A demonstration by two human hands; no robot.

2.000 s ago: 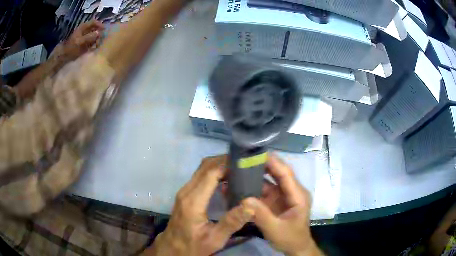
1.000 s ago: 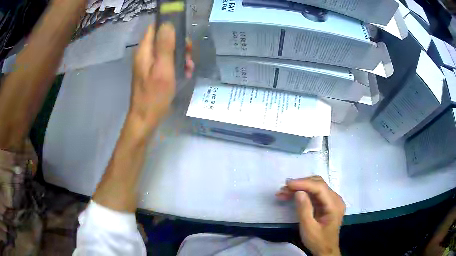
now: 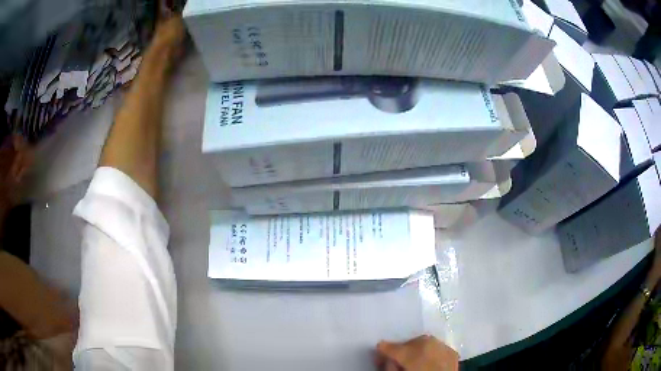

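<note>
Open retail boxes lie flat in a stack in front of me. The nearest retail box (image 3: 319,246) lies text side up, its short end on the right. The box behind it with the fan picture and lettering (image 3: 348,109) has its end flaps (image 3: 516,127) sticking out on the right. My left arm in a white sleeve reaches far forward at the left. My left hand (image 3: 171,27) is small, dark and partly hidden at the top; its fingers and any held thing cannot be made out. My right hand (image 3: 419,355) is cut off by the bottom edge, fingers bent, nothing visible in it.
Closed boxes (image 3: 572,163) stand upright at the right, with more rows behind. A heap of small white-grey pieces (image 3: 90,80) lies at the upper left. A neighbour's arm (image 3: 32,290) is at left, another person's arm (image 3: 629,319) at right. Shiny film (image 3: 442,290) lies near the boxes.
My left hand has moved farther forward; the fan it held is no longer visible. The view has shifted, so the boxes appear lower and farther left. My right hand now shows lower, at the edge.
</note>
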